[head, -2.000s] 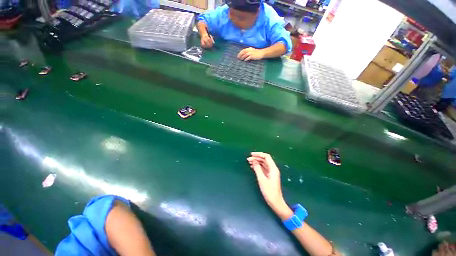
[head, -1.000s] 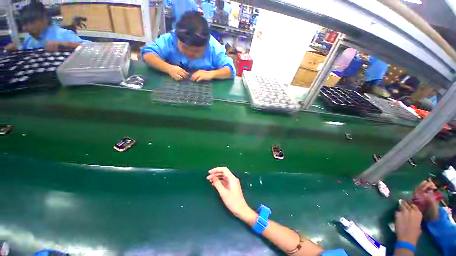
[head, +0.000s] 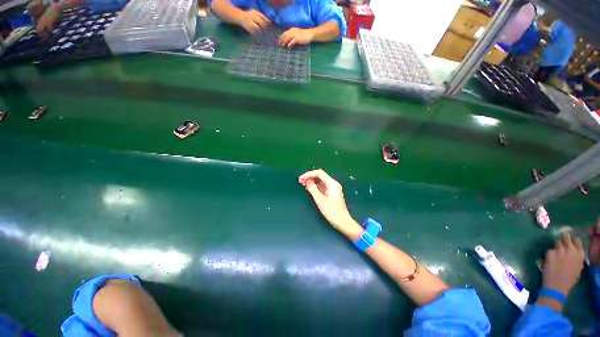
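Note:
My right hand (head: 327,197) rests above the worktop (head: 217,217) near its far edge, fingers loosely curled, with nothing seen in it. It wears a blue wrist strap (head: 368,235). My left forearm shows at the lower left under a rolled blue sleeve; the left hand itself is out of the picture. On the green belt (head: 283,131) beyond lie smartwatch cases: one (head: 187,128) left of my right hand, one (head: 390,153) to its right, and others at the far left (head: 37,112) and far right.
A white and purple tube (head: 502,278) lies at right beside another worker's hand (head: 563,262). A grey metal post (head: 559,174) slants across the right. A small pale pink piece (head: 43,260) lies at left. Opposite, a worker's hands touch a clear blister tray (head: 271,62) between stacked trays (head: 401,62).
The view has shifted down and left compared with a second ago, and my left forearm is back in the picture. My right hand keeps about the same loosely curled pose.

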